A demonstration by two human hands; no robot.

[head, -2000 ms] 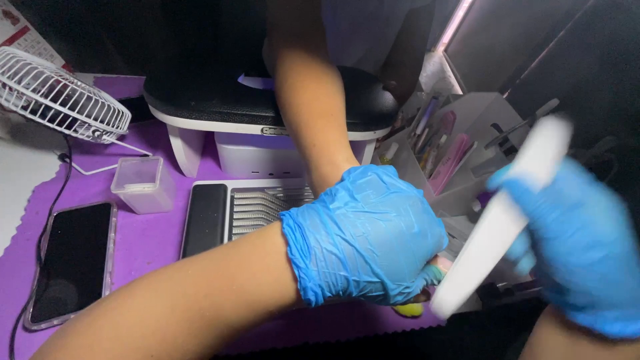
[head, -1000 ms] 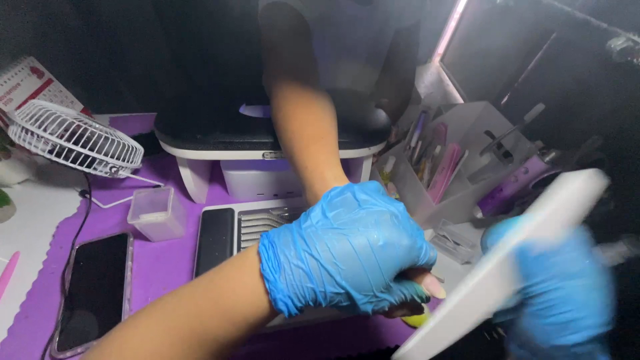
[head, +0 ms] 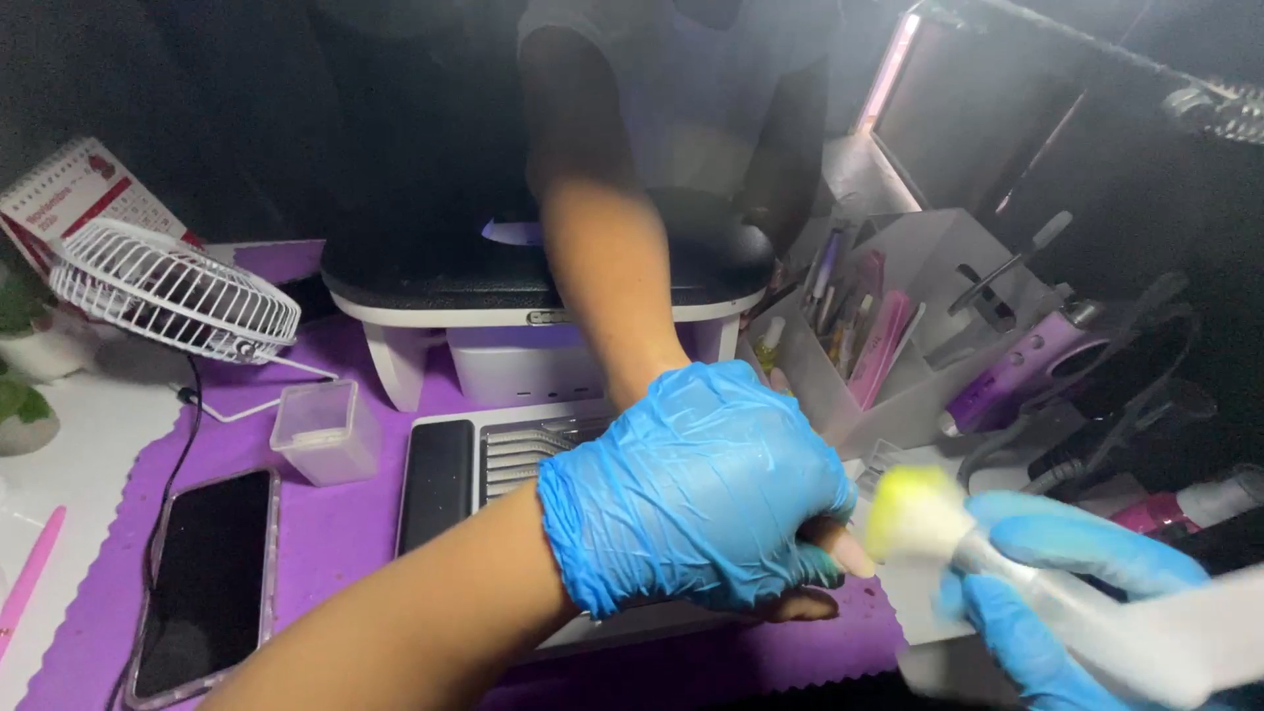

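Observation:
My left hand (head: 701,484), in a blue disposable glove, is closed around another person's hand (head: 839,553); a finger with a long nail sticks out on its right side. That person's forearm (head: 612,267) reaches over a black padded armrest (head: 444,267). My right hand (head: 1047,583), also gloved in blue, holds a soft brush (head: 923,513) with white bristles and yellow-green tips. The tips are just right of the held nail; whether they touch cannot be told. A blurred white nail file (head: 1195,632) lies across the right hand; how it is held is unclear.
A white fan (head: 178,286), a clear plastic cup (head: 321,430) and a phone (head: 207,583) stand or lie at the left. Beneath my left hand is a tray of metal tools (head: 528,454). At the right are an organizer (head: 889,415) and a purple nail drill (head: 1027,365).
The brush is now in my right hand beside the held finger; in earlier frames that hand held the white file, and the yellow-green tips showed low beside my left hand. The left hand keeps its hold.

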